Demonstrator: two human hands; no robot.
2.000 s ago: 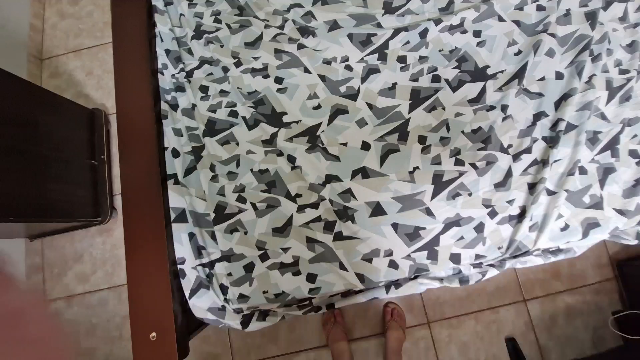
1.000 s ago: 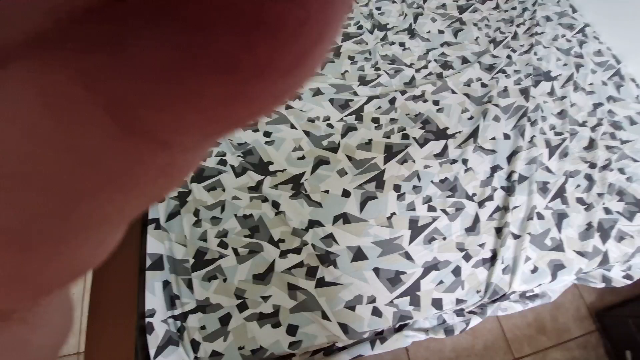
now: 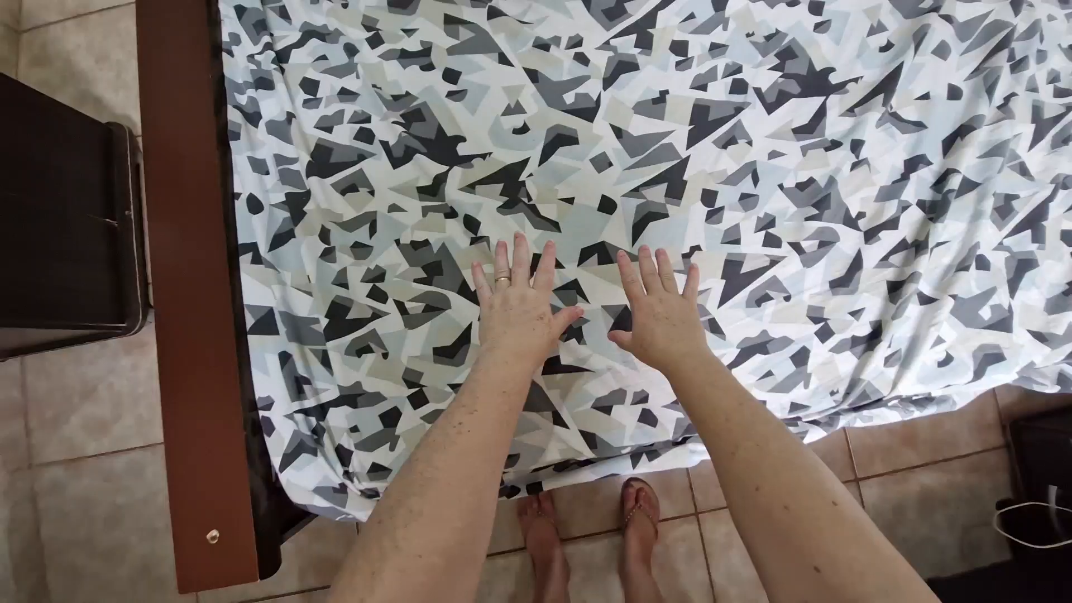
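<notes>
A sheet with a grey, black and white geometric print [image 3: 402,193] covers the bed, with soft folds on the right and its hem at the bed's near edge. Over the sheet, left of the view's middle, is my left hand [image 3: 517,310], palm down with spread fingers and a ring on one of them. To its right, a short gap away, my right hand [image 3: 663,314] is also palm down, fingers apart. Neither hand holds anything. Both appear to rest flat on the fabric, though light contact is hard to judge.
A brown wooden bed board [image 3: 197,293] runs along the left side. Beyond it stands a dark piece of furniture [image 3: 63,218]. My feet in sandals [image 3: 641,507] are on the tiled floor [image 3: 930,452] at the near edge. A dark object with a pale cord [image 3: 1034,544] is at the lower right.
Both my hands now lie spread over the sheet; two seconds ago neither was over it. The large blurred shape that covered the upper left a second ago is gone.
</notes>
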